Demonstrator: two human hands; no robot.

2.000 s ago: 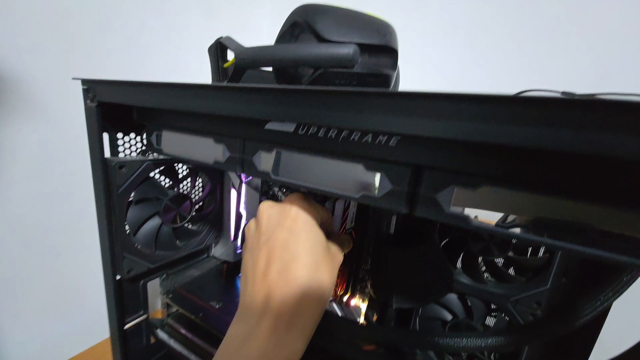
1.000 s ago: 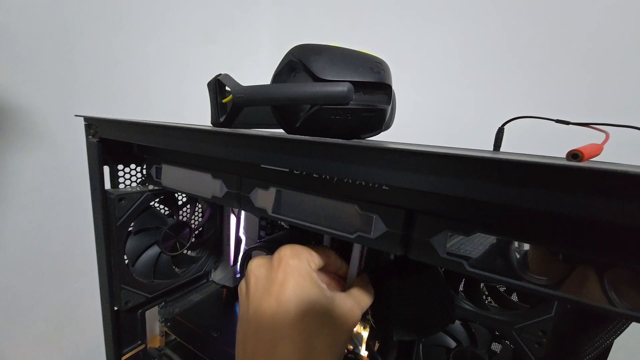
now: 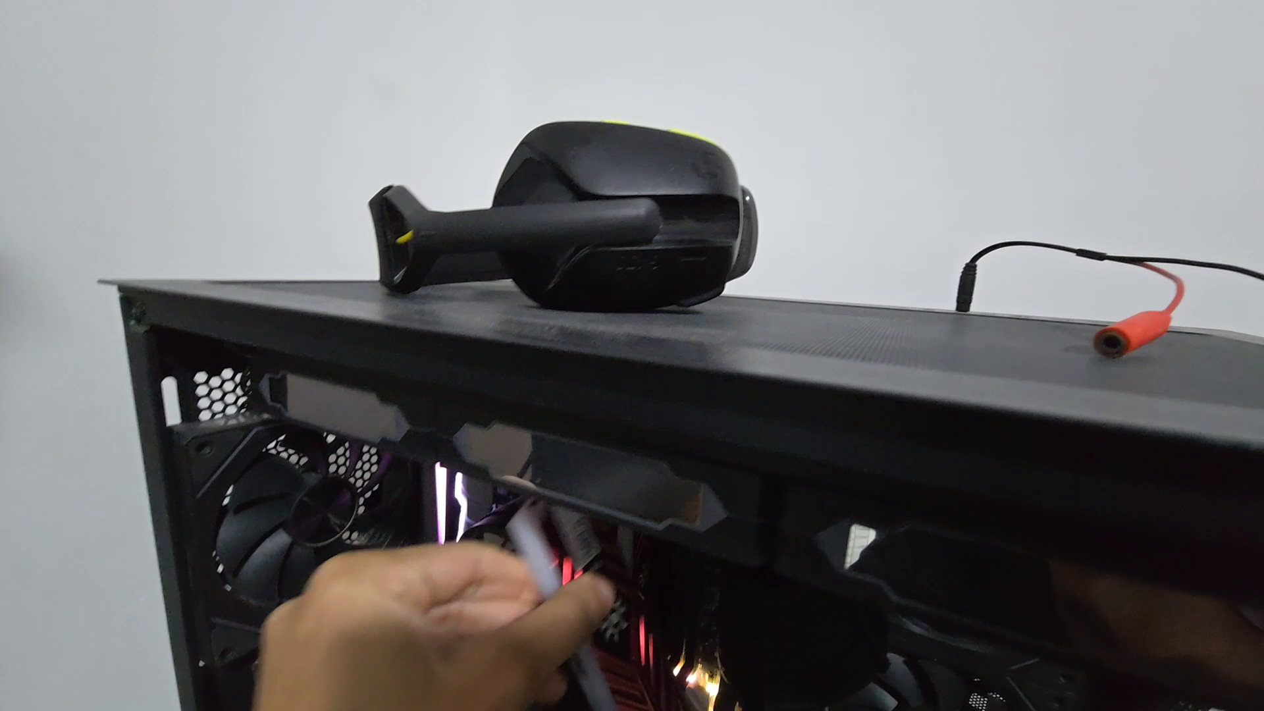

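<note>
My left hand [image 3: 425,622] is at the bottom, in front of the open side of a black computer case [image 3: 632,346]. Between thumb and index finger it pinches a slim pale strip-like part [image 3: 531,548], tilted with its top to the left. Motion blurs it, and I cannot tell whether it is a memory module. Just behind stands a small silvery piece bearing a label [image 3: 578,538]. Two lit white-purple strips [image 3: 449,499] glow to the upper left of the fingers, and red lines [image 3: 644,637] glow to their right. My right hand is out of view.
A black gaming headset [image 3: 617,217] lies on top of the case. Near it are a thin black cable [image 3: 1037,247] and its red audio socket [image 3: 1136,334]. Inside, a black fan [image 3: 286,518] is mounted at the left, and another [image 3: 913,686] shows at lower right.
My left hand has moved left and down from its place a second ago. The pale part now shows more clearly and leans to the left. The view has shifted upward.
</note>
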